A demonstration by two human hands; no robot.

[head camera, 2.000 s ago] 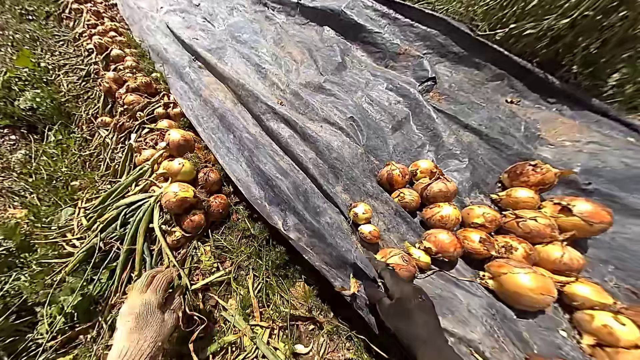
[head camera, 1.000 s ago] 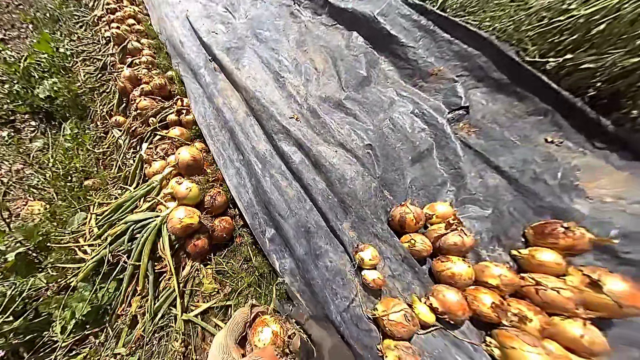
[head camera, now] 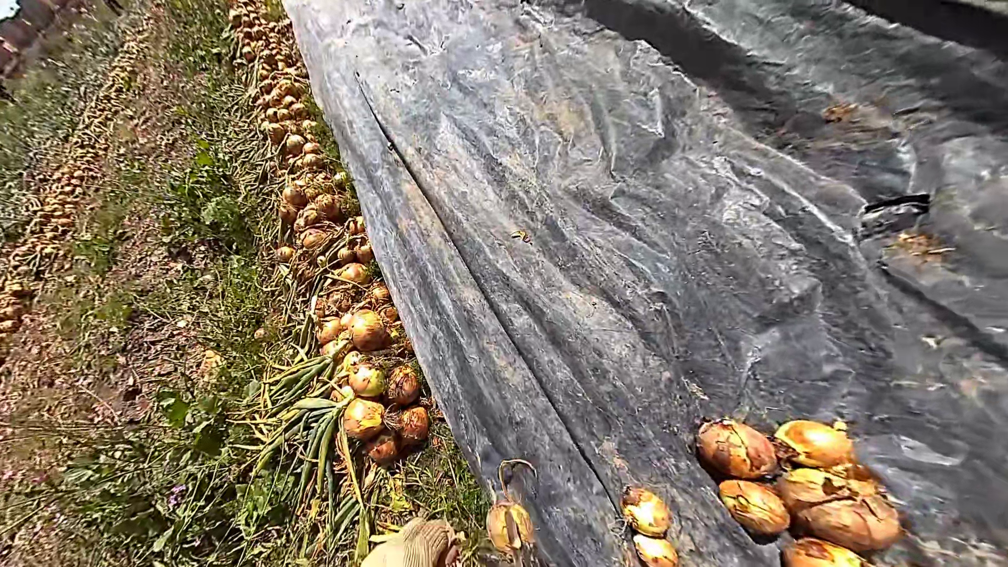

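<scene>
My left hand [head camera: 413,545], in a pale knit glove, is cut off by the bottom edge of the view; its fingers and anything in them are hidden. Just to its right, at the sheet's edge, is a single onion [head camera: 509,526] with a thin curled dry stem; what supports it cannot be seen. My right hand is out of view. Two small onions [head camera: 646,512] lie on the dark plastic sheet [head camera: 583,315], and a group of larger onions [head camera: 839,508] lies farther right on it. Onions with green tops [head camera: 365,417] rest on the ground beyond my left hand.
A long row of pulled onions [head camera: 291,110] runs along the sheet's left edge. Another row [head camera: 59,205] lies farther left, past grass and weeds [head camera: 213,205]. The sheet has folds and a dark hole [head camera: 896,206] at the right.
The black-gloved right hand, at the sheet's edge two seconds ago, has left the view. My left hand held an onion one second ago; now its fingers are hidden. The view has shifted.
</scene>
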